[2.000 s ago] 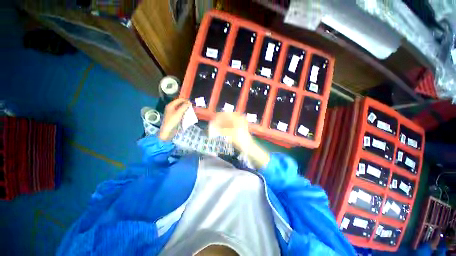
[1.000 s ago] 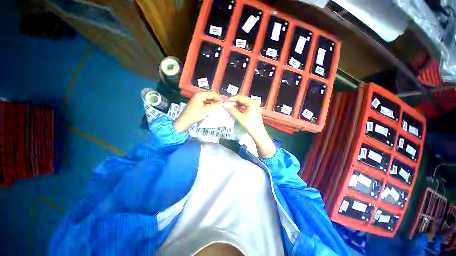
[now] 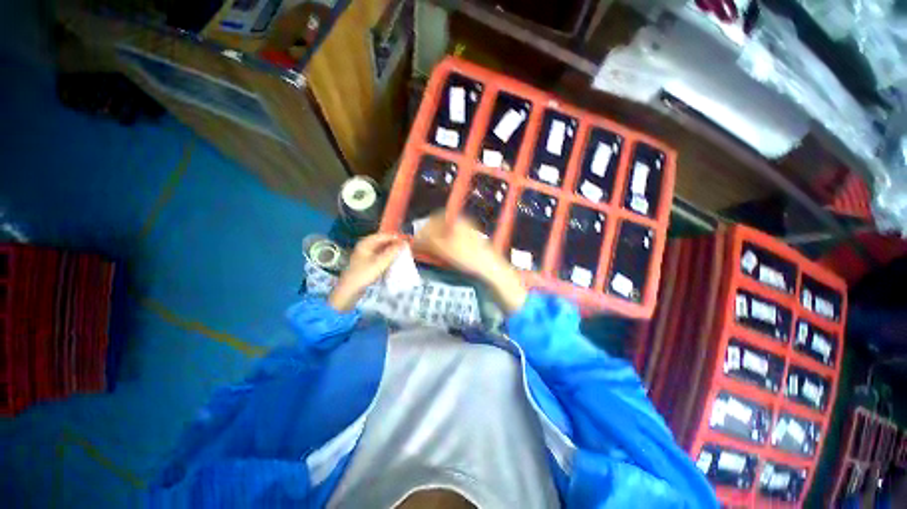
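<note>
An orange-red tray (image 3: 664, 224) lies ahead with black units in two rows. The far-row units, such as the leftmost black unit (image 3: 444, 137), each carry a small and a longer white label. In the near row, small labels show on the right units; the lower left pockets are partly covered. My left hand (image 3: 366, 263) pinches a white backing paper (image 3: 403, 275) left of the tray's near corner. My right hand (image 3: 455, 243) is blurred over the tray's near left edge; a whitish patch shows by its fingertips, its hold unclear. A printed label sheet (image 3: 438, 304) lies below both hands.
A label roll (image 3: 323, 254) and a pale ring roll (image 3: 358, 195) stand left of the tray, by a wooden cabinet (image 3: 333, 94). A labelled tray stack (image 3: 729, 338) is at right, another red stack (image 3: 60, 328) at far left. Plastic film (image 3: 796, 89) lies on the shelf.
My hands have parted from their meeting at the tray's near edge. The backing paper now hangs from my left hand. The leftmost far-row unit now shows a longer label too. The view has shifted.
</note>
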